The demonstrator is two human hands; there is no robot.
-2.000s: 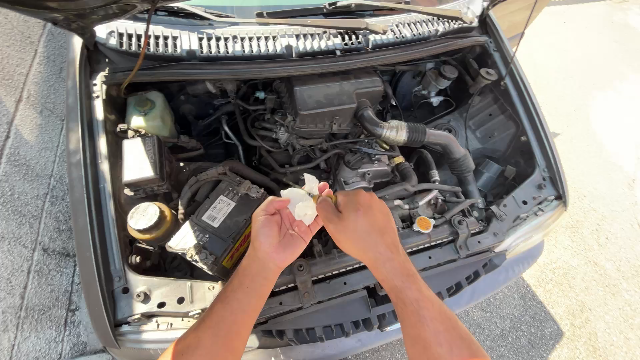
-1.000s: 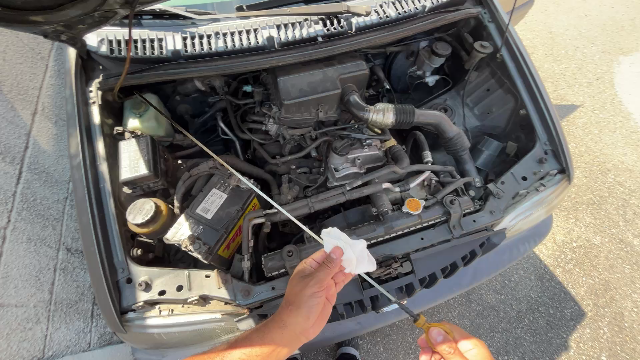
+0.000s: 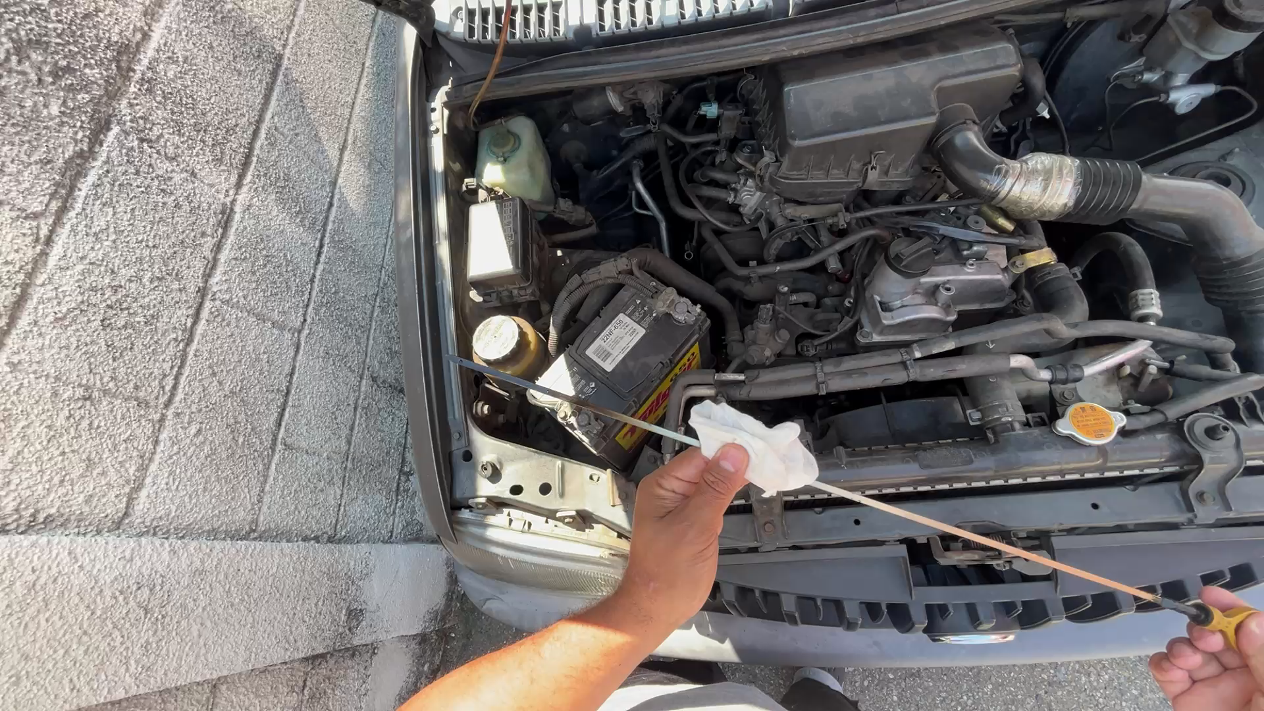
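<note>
A long thin engine oil dipstick [image 3: 997, 546] crosses the front of the open engine bay, its far end above the left fender edge. My left hand [image 3: 681, 523] pinches a crumpled white paper towel [image 3: 752, 446] around the rod, in front of the battery [image 3: 632, 355]. At the lower right, my right hand [image 3: 1210, 657] holds the dipstick by its yellow handle [image 3: 1224, 622]. The part of the rod inside the towel is hidden.
Behind the towel lie coolant hoses [image 3: 869, 375] and the orange-topped radiator cap [image 3: 1090, 423]. A black air filter housing [image 3: 894, 109], an oil filler cap [image 3: 910, 254] and a yellowish reservoir [image 3: 509, 346] stand farther back. The front bumper [image 3: 849, 637] runs below my hands.
My hands were together over the engine bay two seconds ago, then moved apart with the dipstick stretched between them. The towel now sits farther from the handle along the rod. The view has shifted left.
</note>
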